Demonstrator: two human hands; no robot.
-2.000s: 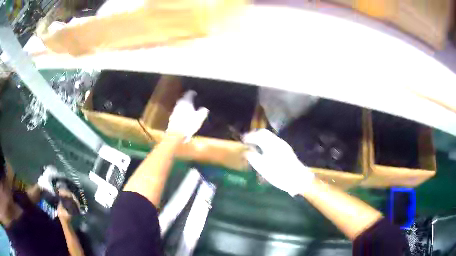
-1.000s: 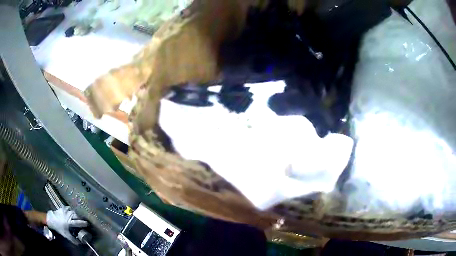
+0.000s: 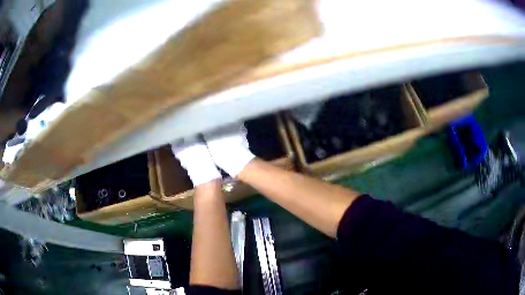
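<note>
My left hand (image 3: 197,162), in a white glove, reaches into a cardboard carton (image 3: 175,199) below the shelf. My right hand (image 3: 228,151), also in a white glove, is beside it over the same carton, close to or touching the left. The fingers of both hands are hidden by the shelf edge and the carton, so I cannot tell what they hold. Black parts (image 3: 265,138) show in the carton to the right of my hands.
A white shelf edge (image 3: 345,72) crosses above the cartons. More cartons with black parts (image 3: 362,118) stand right and left. A blue bin (image 3: 468,142) is at right. Silver profiles (image 3: 266,253) lie on the green bench, with a black-and-silver fixture (image 3: 147,265) at lower left.
One second ago a large open carton with a plastic bag filled the view. Now the view is back on the row of cartons, and both hands are together at one carton.
</note>
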